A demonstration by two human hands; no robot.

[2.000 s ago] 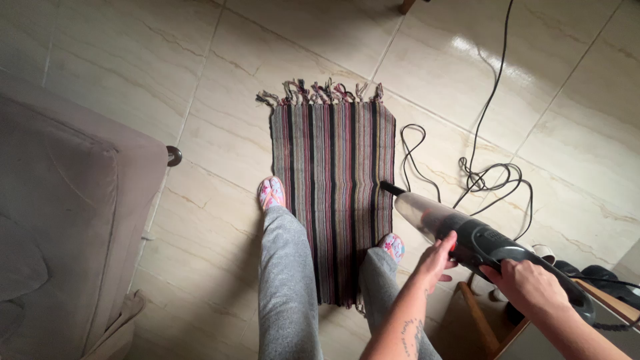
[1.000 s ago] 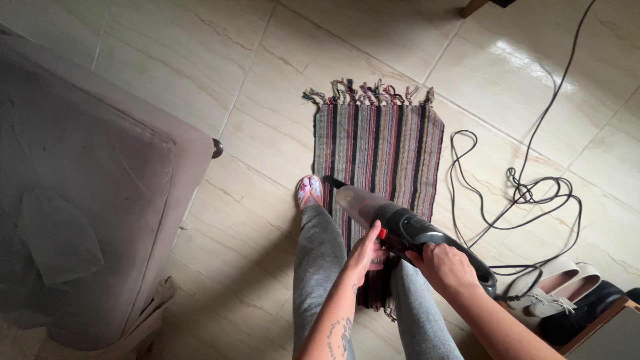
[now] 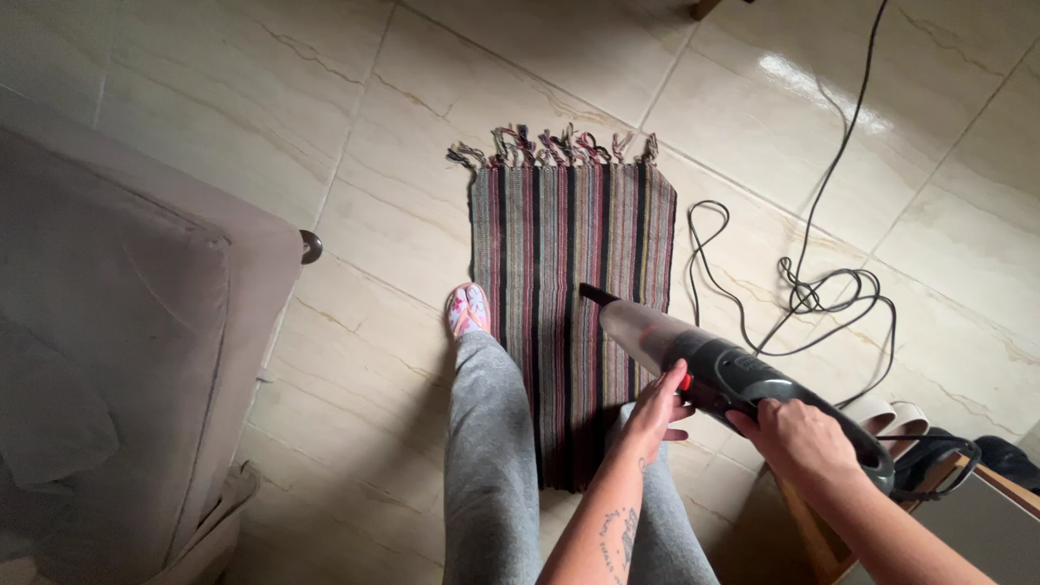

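Observation:
A handheld vacuum cleaner (image 3: 715, 374), dark with a clear dust chamber, slants over a striped woven rug (image 3: 520, 244). Its narrow black nozzle (image 3: 597, 294) points at the middle of the rug; whether it touches the weave I cannot tell. My right hand (image 3: 800, 439) is closed around the vacuum's handle. At the red button on the side of the body is my left hand (image 3: 658, 410), thumb up against it and the other fingers partly spread below. Fringes (image 3: 561, 146) line the rug's far end. My left foot, in a sock and flip-flop (image 3: 469, 310), stands at its left edge.
A grey upholstered sofa (image 3: 162, 244) fills the left side. The black power cord (image 3: 841, 329) lies in loops on the tiled floor (image 3: 390, 244) to the right. Light shoes (image 3: 902, 418), dark shoes (image 3: 930, 455) and a wood-edged piece of furniture (image 3: 800, 520) are at the lower right.
One second ago the nozzle was at the rug's left edge, beside my left foot; both hands have since moved the vacuum right, to the middle of the rug.

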